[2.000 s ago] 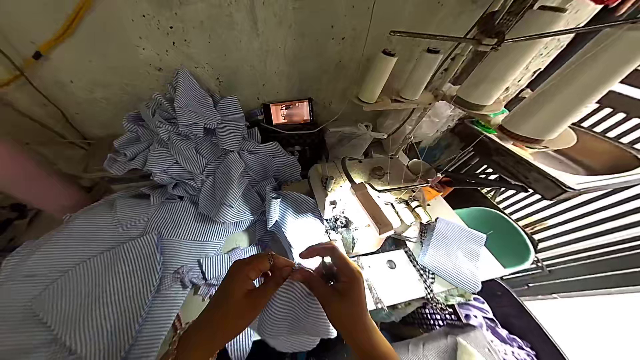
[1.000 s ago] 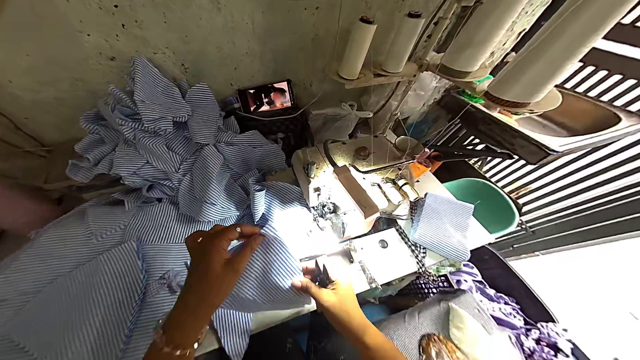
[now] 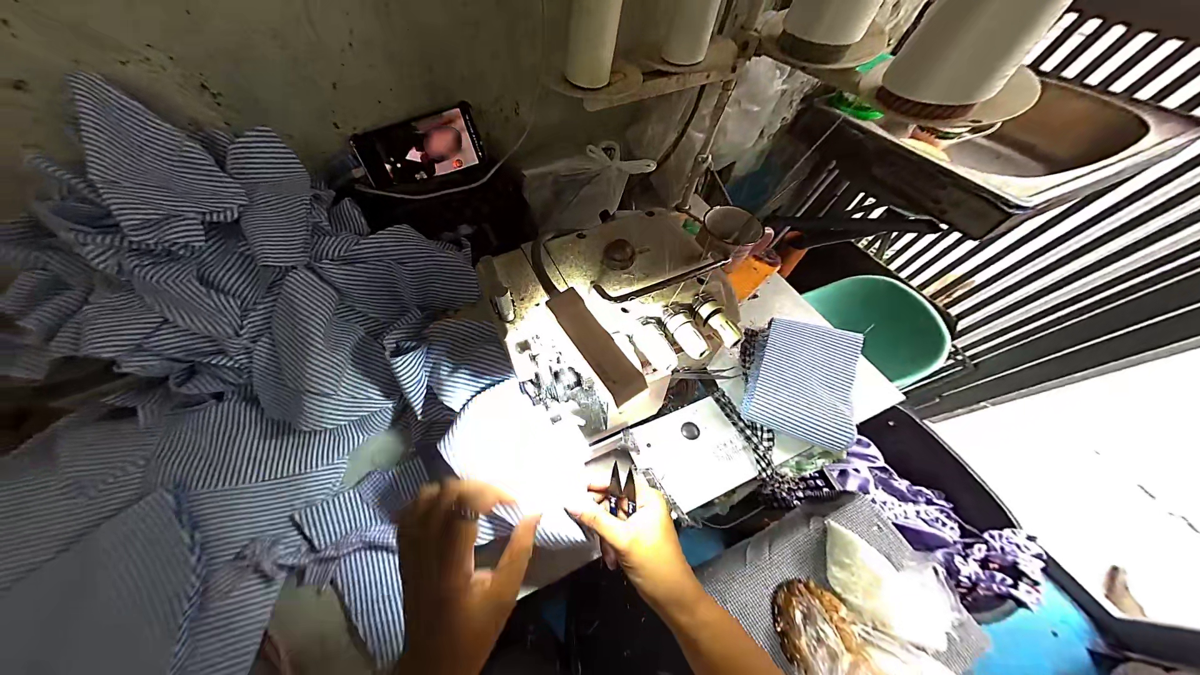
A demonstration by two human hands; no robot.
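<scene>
My right hand (image 3: 633,534) holds small thread snips (image 3: 622,489), blades pointing up, at the right edge of a blue-and-white striped cloth piece (image 3: 511,450). That piece lies under the bright lamp of an overlock sewing machine (image 3: 600,347), and the glare washes out much of it. My left hand (image 3: 459,553) is raised over the cloth's lower left part, blurred, with thumb and fingers apart; nothing shows between them. A large heap of the same striped fabric (image 3: 281,281) lies to the left.
A phone (image 3: 420,150) leans by the wall. Thread cones (image 3: 592,47) stand on a rack above. Folded striped pieces (image 3: 804,380) lie right of the machine, near a green basin (image 3: 886,328). Purple fabric (image 3: 900,506) and a plastic-wrapped item (image 3: 816,623) sit at the lower right.
My left hand has come off the cloth edge it pinched one second ago and moved lower. The snips in my right hand now point upward more visibly. The view has shifted closer.
</scene>
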